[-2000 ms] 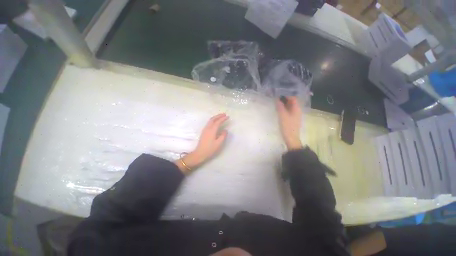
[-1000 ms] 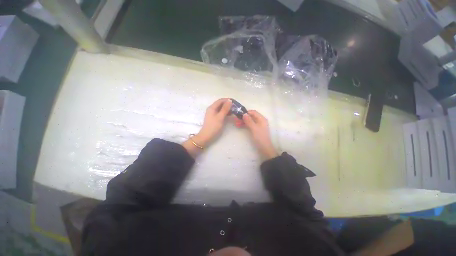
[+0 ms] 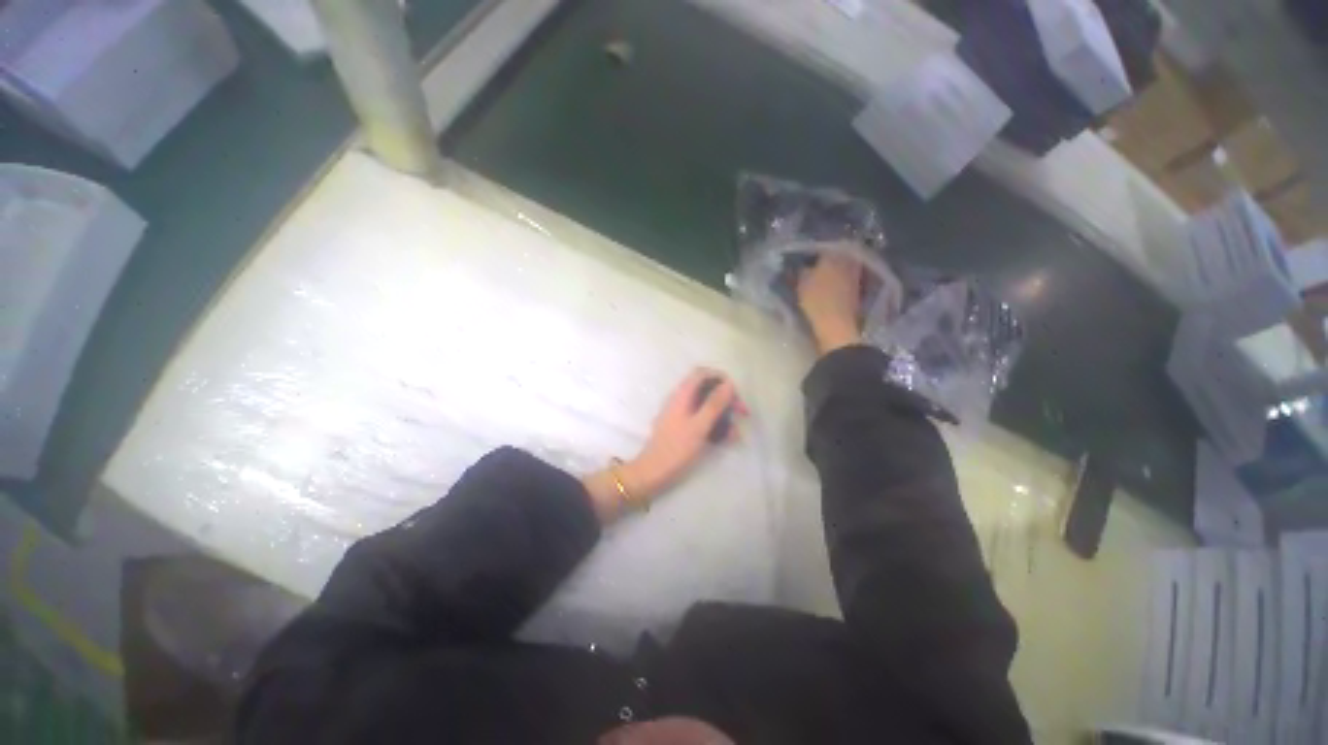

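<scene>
My left hand (image 3: pixel 696 427) is over the middle of the pale film-covered table (image 3: pixel 393 349), closed around a small black coiled cable (image 3: pixel 714 393) that shows between its fingers. My right hand (image 3: pixel 833 296) reaches into the mouth of a clear poly bag (image 3: pixel 779 218) at the table's back edge; its fingertips are at dark small parts inside, and whether it grips one is hard to tell. A second clear bag (image 3: pixel 954 335) lies just to the right, also with dark contents.
A dark green belt (image 3: pixel 626 146) runs behind the table. A black phone (image 3: pixel 1088 505) lies at the right. White boxes (image 3: pixel 1238 640) stand in a row at the far right. Open white box parts (image 3: pixel 51 291) sit at the left. A white piece (image 3: pixel 932 124) lies beyond the bags.
Both hands held the black cable together a second ago. Now my left hand keeps it alone, and my right hand has moved forward into the left bag. The view has turned.
</scene>
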